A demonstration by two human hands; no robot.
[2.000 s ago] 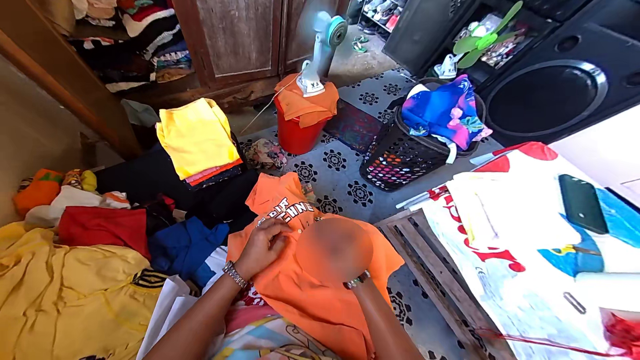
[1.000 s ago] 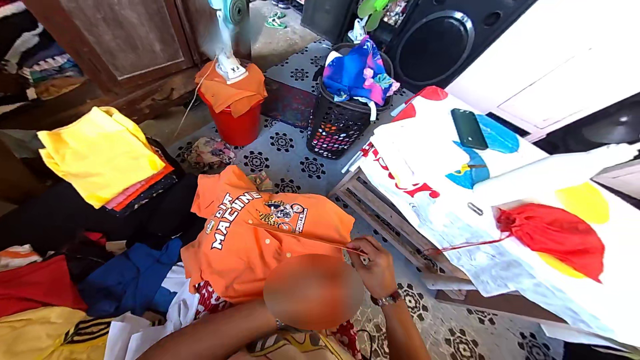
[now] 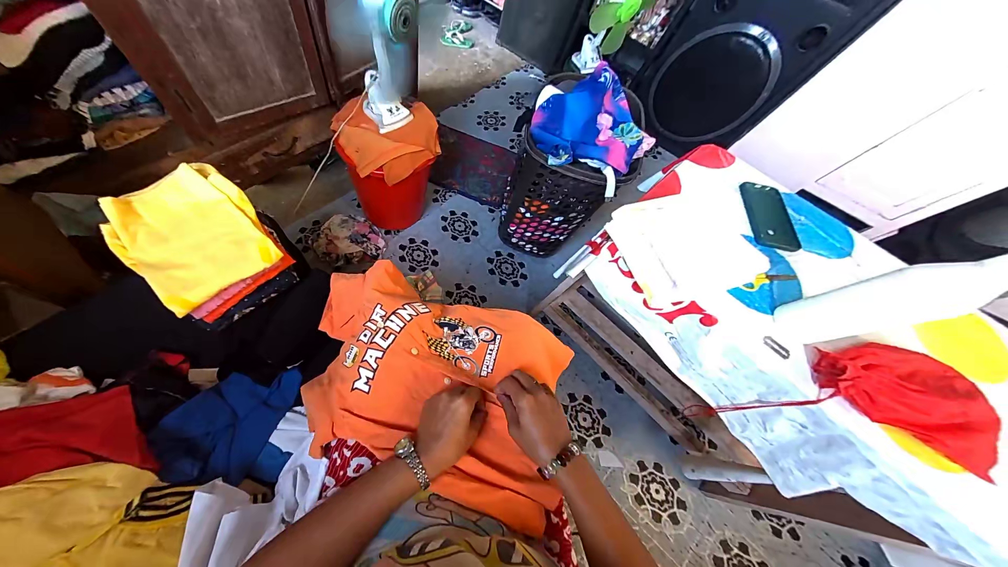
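An orange printed button shirt (image 3: 394, 378) lies spread over my lap, its collar toward the upper left. My left hand (image 3: 450, 424), with a metal watch at the wrist, pinches the shirt's front edge near a button. Close beside it, my right hand (image 3: 533, 416), with a dark beaded bracelet, grips the same front edge. The fingertips of both hands are partly hidden by the hands themselves. Left of the shirt is a stack of folded clothes with a yellow garment (image 3: 189, 236) on top.
Loose clothes, including a blue garment (image 3: 224, 425), lie at left. Ahead stand a red bucket (image 3: 398, 197) with a clothes iron (image 3: 387, 110) on its orange cloth and a black laundry basket (image 3: 551, 201). At right, a covered table (image 3: 709, 394) holds a phone (image 3: 769, 215) and a red drawstring pouch (image 3: 913, 402).
The orange shirt, bunched two seconds ago, now lies flatter with its print showing. My right hand has come in from the shirt's right edge to beside my left hand.
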